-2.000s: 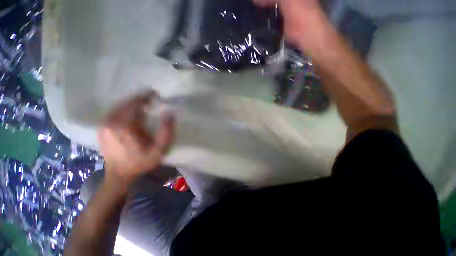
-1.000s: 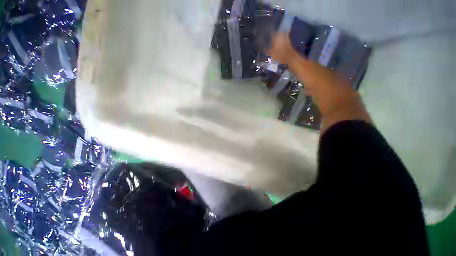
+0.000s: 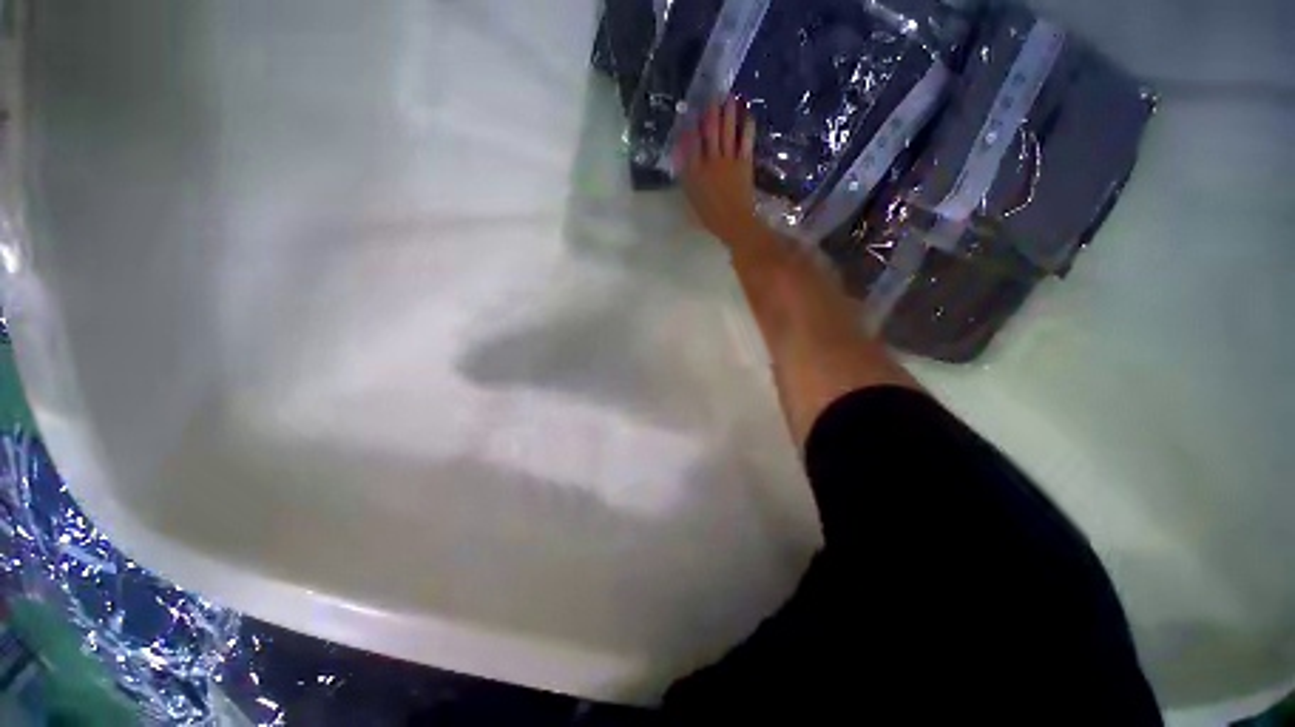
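Several dark bagged garments (image 3: 852, 107) with pale printed strips lie overlapping on the bottom of the large white bin (image 3: 341, 604), toward its upper middle and right. My right hand (image 3: 722, 168) reaches in, its fingers spread over the left front edge of the bagged garments. It touches or hovers just over the clear plastic; no firm grip shows. A grey bagged garment (image 3: 1072, 171) lies at the right of the group. My left hand is out of the picture.
Shiny dark bagged garments (image 3: 107, 582) lie on the green floor (image 3: 71, 682) outside the bin at the lower left. The bin's thick rim curves along the left and bottom. My black sleeve covers the lower right.
My left hand, seen two seconds ago, has left the picture. My right hand now lies at the left edge of the packets in the bin. The view has shifted further over the bin.
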